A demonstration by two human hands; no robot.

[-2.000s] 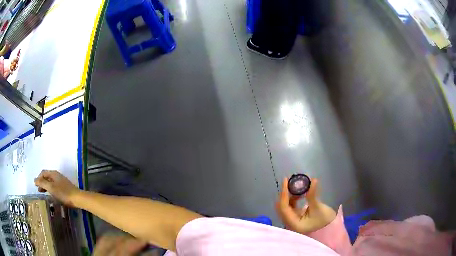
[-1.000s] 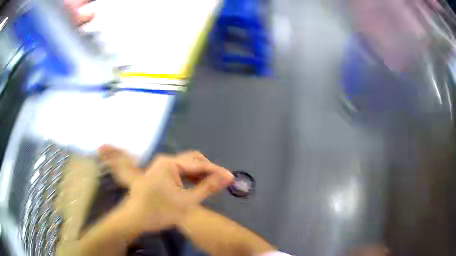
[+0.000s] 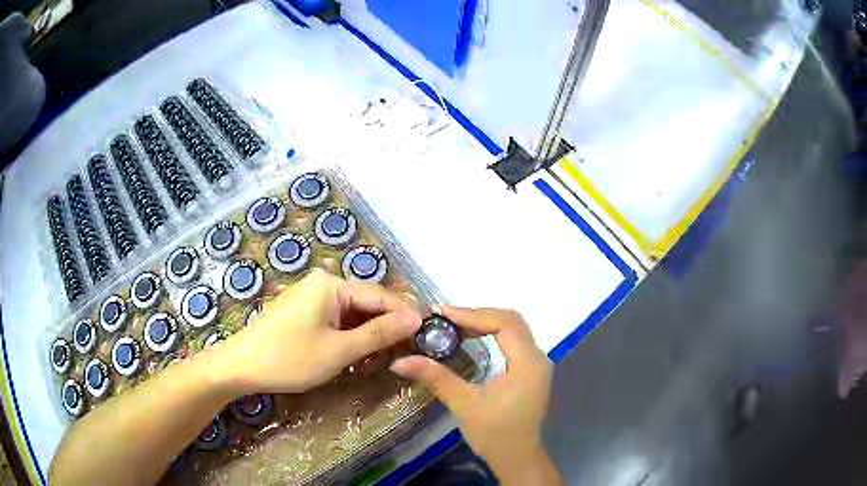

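A round dark lens unit (image 3: pixel 438 336) with a shiny greyish-purple face is held above the right side of the near blister tray. My left hand (image 3: pixel 309 332) reaches from the lower left, its thumb and forefinger pinched at the unit's left rim. My right hand (image 3: pixel 504 389) holds the unit between thumb and forefinger from the right. The near tray (image 3: pixel 323 441) holds rows of pale-ringed lens units, partly hidden by my left hand and forearm; its lower part shows bare brown pockets. Whether a separate ring sits on the held unit cannot be told.
The far tray (image 3: pixel 171 176) behind holds several slots of black rings. A thin white cable (image 3: pixel 430 93) lies near the partition. A metal post (image 3: pixel 570 85) stands at the back right, with a blue folder (image 3: pixel 423 28) left of it. Blue and yellow tape edges the bench (image 3: pixel 532 256).
The view has swung from the floor to the bench. The lens unit was in my right hand over the floor; now both hands are at it over the near tray.
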